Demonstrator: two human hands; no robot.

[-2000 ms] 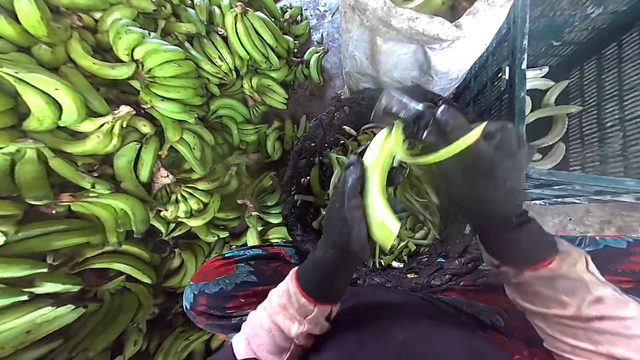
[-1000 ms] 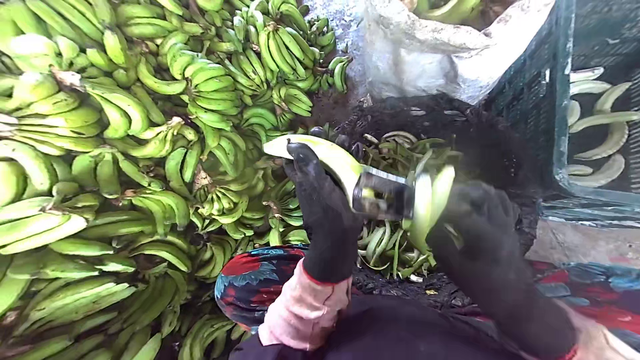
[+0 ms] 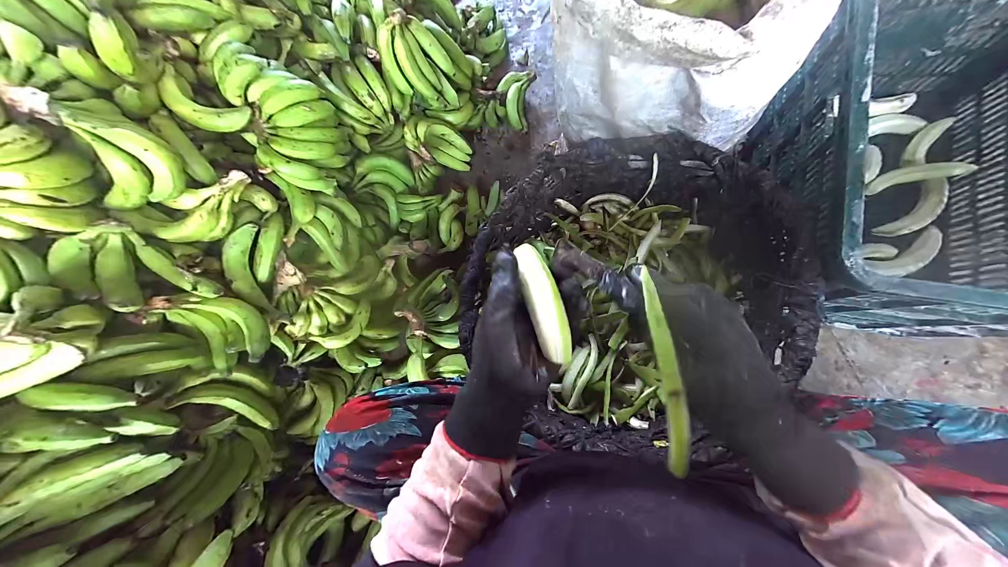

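Observation:
My left hand (image 3: 508,339), in a black glove, grips a partly peeled green plantain (image 3: 543,303) that stands nearly upright, its pale flesh showing. To the right, my gloved right hand (image 3: 677,323) is blurred; a dark tool (image 3: 579,260), perhaps a knife, extends left from its fingers toward the plantain. A long strip of green peel (image 3: 668,378) hangs down beside the right hand's fingers. Beneath both hands, a dark basket (image 3: 787,315) holds a heap of peel strips (image 3: 622,228).
Piled bunches of green plantains (image 3: 299,126) fill the left side. A white sack (image 3: 630,79) stands beyond the basket. At the right, a green plastic crate (image 3: 854,157) contains several peeled plantains (image 3: 921,205). A patterned cloth (image 3: 386,433) covers my legs.
The plantain in my left hand has gone from slanting left to nearly upright. My right hand has moved away from it, and a peel strip now hangs beside that hand.

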